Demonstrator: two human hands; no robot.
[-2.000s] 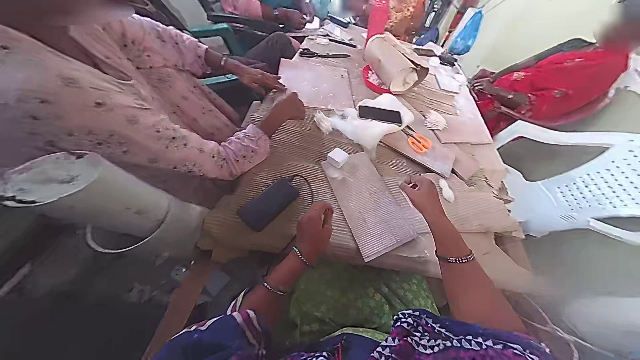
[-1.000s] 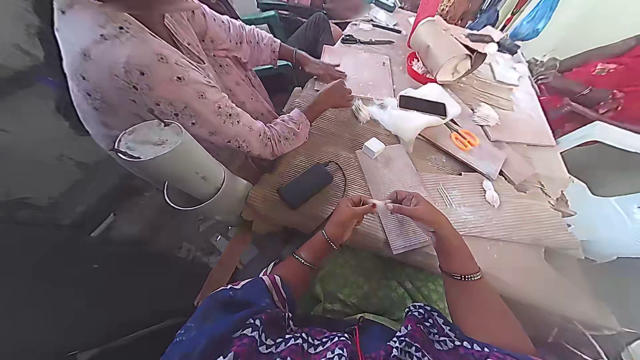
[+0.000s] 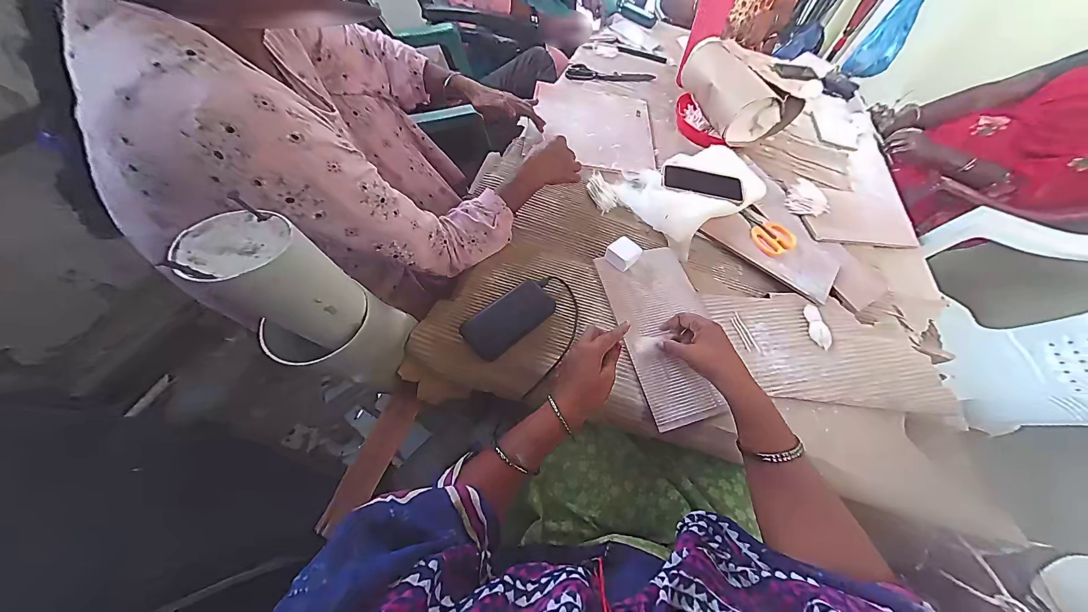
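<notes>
My left hand (image 3: 592,372) is at the left edge of a narrow ribbed board (image 3: 665,344), its fingers curled and the index finger reaching forward. Over the same board, my right hand (image 3: 701,350) has thumb and fingertips close together, near a faint whitish patch; whether either hand pinches something small is unclear. A small white block (image 3: 623,253) rests on the board's far end. Right of my right hand lie thin pale sticks (image 3: 746,332) and a white cotton-like tuft (image 3: 818,327). A dark rectangular device (image 3: 508,319) with a cable lies to the left of the board.
Beyond are orange-handled scissors (image 3: 772,239), a phone (image 3: 703,183) on white fibre, a flat board (image 3: 595,126), black scissors (image 3: 609,75) and a tipped cylindrical container (image 3: 735,92). A co-worker's hands (image 3: 548,163) are at the left table edge. A white bucket (image 3: 314,289) stands left; a white chair right.
Two seconds ago my hands were apart; one second ago their fingertips met over the board around a small pale thing. Now they are apart again, both still near the board.
</notes>
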